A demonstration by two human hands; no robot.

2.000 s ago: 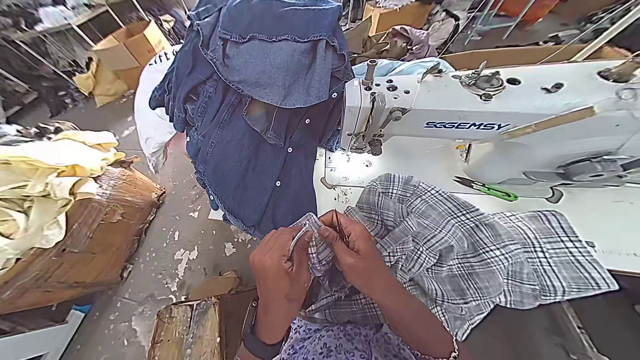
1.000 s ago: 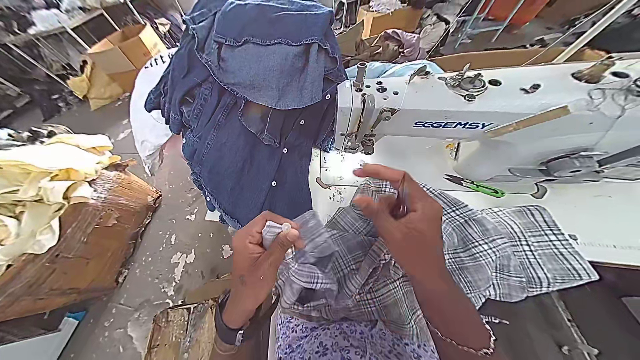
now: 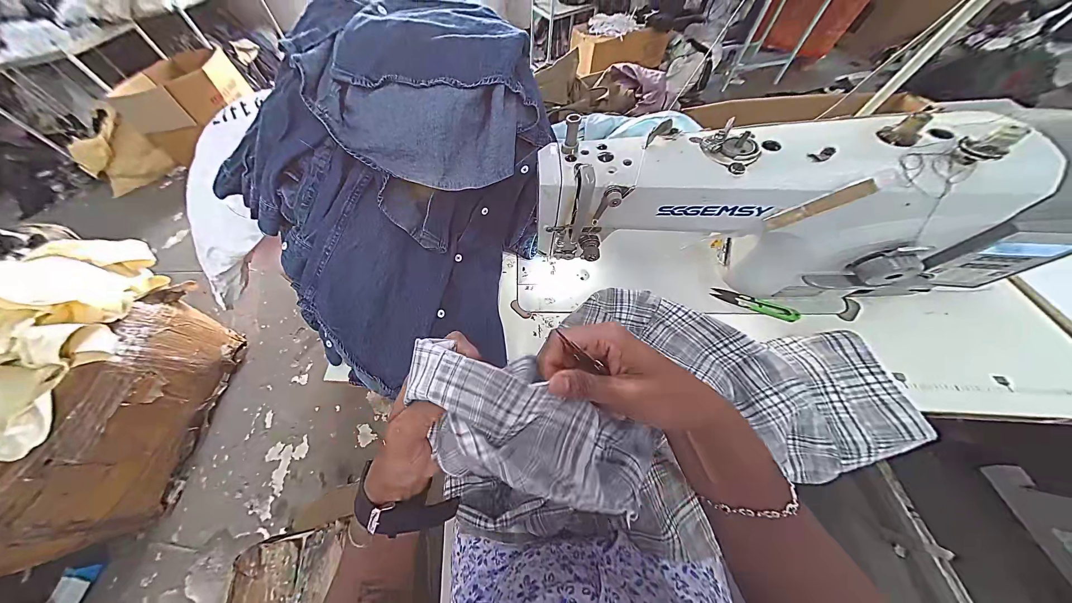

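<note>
A grey plaid shirt (image 3: 536, 427) lies over my lap and reaches onto the white sewing table at right. My left hand (image 3: 414, 444) grips a folded part of it, with some fingers hidden behind the cloth. My right hand (image 3: 615, 377) is at the fabric's upper edge and holds a small dark, pointed metal tool (image 3: 578, 352), perhaps tweezers or a seam ripper; its kind is unclear. Green-handled thread snips (image 3: 756, 304) rest on the table beyond the shirt. The white sewing machine (image 3: 653, 193) stands behind, its needle area lit.
Dark blue denim shirts (image 3: 402, 209) hang in a heap left of the machine head. A worn cardboard box (image 3: 126, 402) with cream cloth (image 3: 67, 301) on it stands at far left. A white sack (image 3: 222, 201) and an open carton (image 3: 180, 100) are behind.
A second ago my right hand was raised apart from my left, with fingers spread; now it is back at the cloth. The plaid part in my left hand has been turned and spread wider.
</note>
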